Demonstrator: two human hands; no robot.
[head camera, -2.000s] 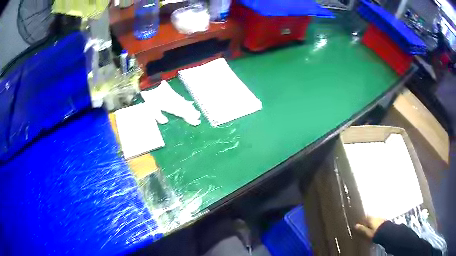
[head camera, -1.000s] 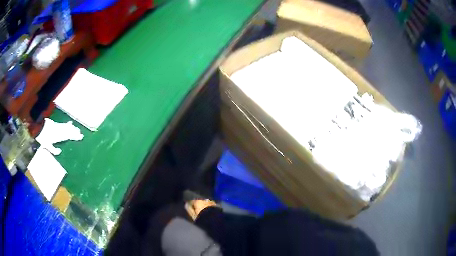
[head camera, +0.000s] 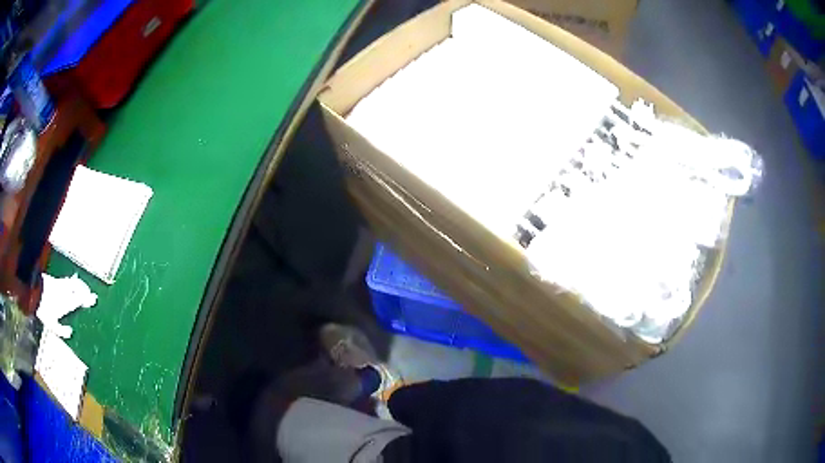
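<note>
An open cardboard carton (head camera: 434, 212) stands right of the bench. White power strips (head camera: 488, 118) fill its left part in a tight row, with dark slots along their ends. White coiled cords (head camera: 633, 235) in shiny clear wrap fill its right part and bulge over the far right edge. My right arm, in a dark sleeve, crosses the bottom. Only a small blurred bit of my right hand (head camera: 391, 390) shows, below the carton and away from it; its fingers cannot be made out. My left hand is out of the picture.
The green bench (head camera: 194, 145) curves along the left, with a white notebook (head camera: 101, 222), white glove (head camera: 63, 298) and white pad (head camera: 61, 373). A red tote (head camera: 122, 59) is at the far left. A blue crate (head camera: 434, 312) sits under the carton. My grey-clad leg shows at the bottom.
The view has swung right and down towards the carton. My right hand has left the carton's near edge, moved down beside my leg, and now shows less than one second ago.
</note>
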